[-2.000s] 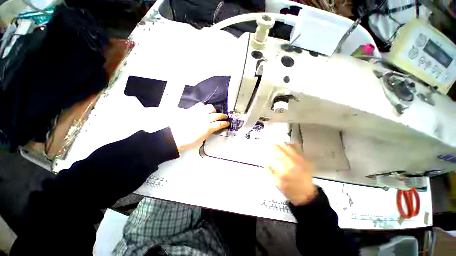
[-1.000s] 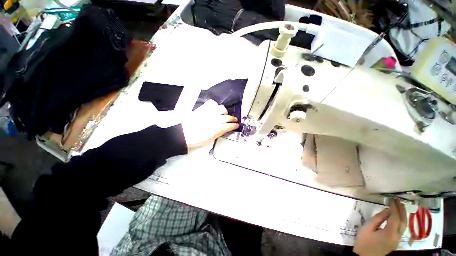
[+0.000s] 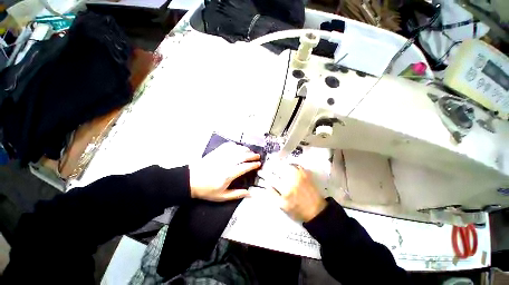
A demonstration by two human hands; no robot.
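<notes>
A dark fabric piece (image 3: 201,225) runs from the presser foot (image 3: 272,146) down over the table's front edge onto the lap. A purplish-dark corner of fabric (image 3: 219,143) shows beyond my left hand. My left hand (image 3: 223,171) lies flat on the fabric just left of the foot, fingers towards it, pressing it down. My right hand (image 3: 294,189) is just in front of the foot, its fingertips close to the fabric's right edge; glare hides whether they pinch it. The sewing machine (image 3: 357,100) stands right of centre.
A large heap of black pieces (image 3: 67,89) lies at the left on a brown board. More black pieces (image 3: 254,19) lie behind the machine. Red-handled snips (image 3: 464,240) lie at the right front table edge. A control panel (image 3: 481,72) is at the top right.
My right hand has come from the right front edge to the foot. The separate dark piece on the table's left is gone from there. Dark fabric now hangs over the front edge.
</notes>
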